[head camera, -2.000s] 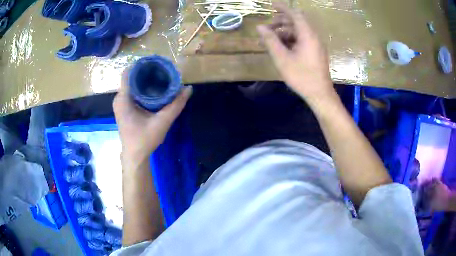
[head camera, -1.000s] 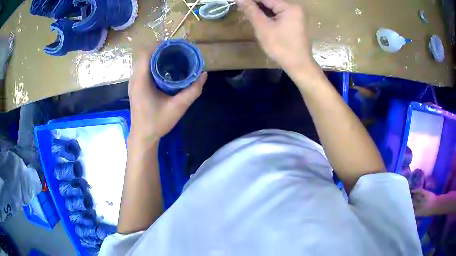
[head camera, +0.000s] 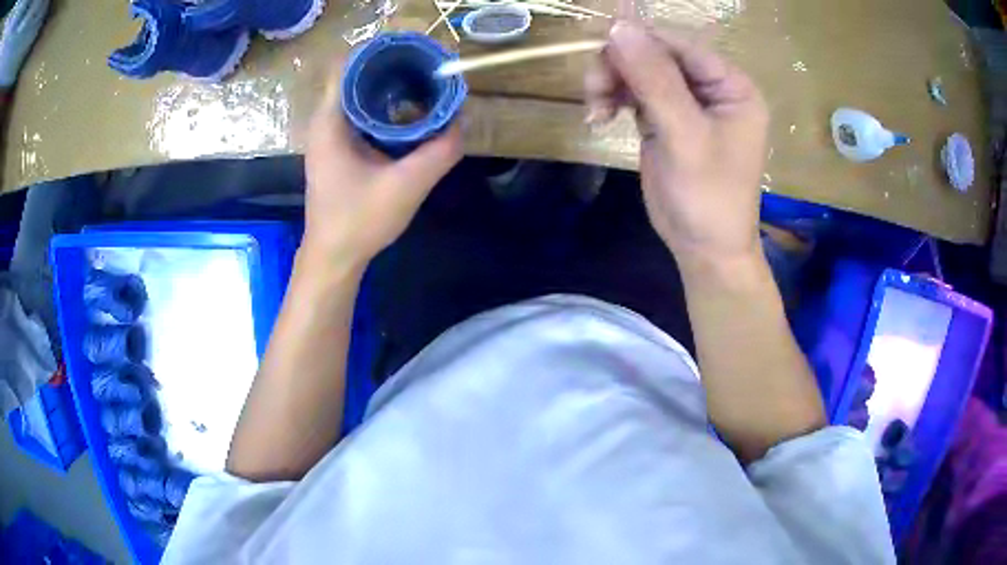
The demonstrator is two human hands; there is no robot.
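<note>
My left hand (head camera: pixel 375 182) holds a blue fabric tube (head camera: pixel 404 135) upright at the table's front edge, its round opening facing up. My right hand (head camera: pixel 690 127) pinches a pale wooden applicator stick (head camera: pixel 530 53) between thumb and fingers. The stick points left, and its whitish tip is at the right rim of the tube. The glue dish (head camera: pixel 496 22), a small white-rimmed oval cup, stands behind the stick, with loose spare sticks (head camera: pixel 563 8) beside it.
Finished blue pieces (head camera: pixel 182 46) with white fluffy edges stand at the back left. A white glue bottle (head camera: pixel 860 135) and a white oval piece (head camera: pixel 957 161) lie at right. The left bin (head camera: pixel 263 289) holds blue tubes; the right bin (head camera: pixel 970 315) holds dark pieces.
My right hand has moved from the glue dish area towards me, now with the stick's tip at the tube rim. The tube has moved right from its earliest position. The camera view has shifted.
</note>
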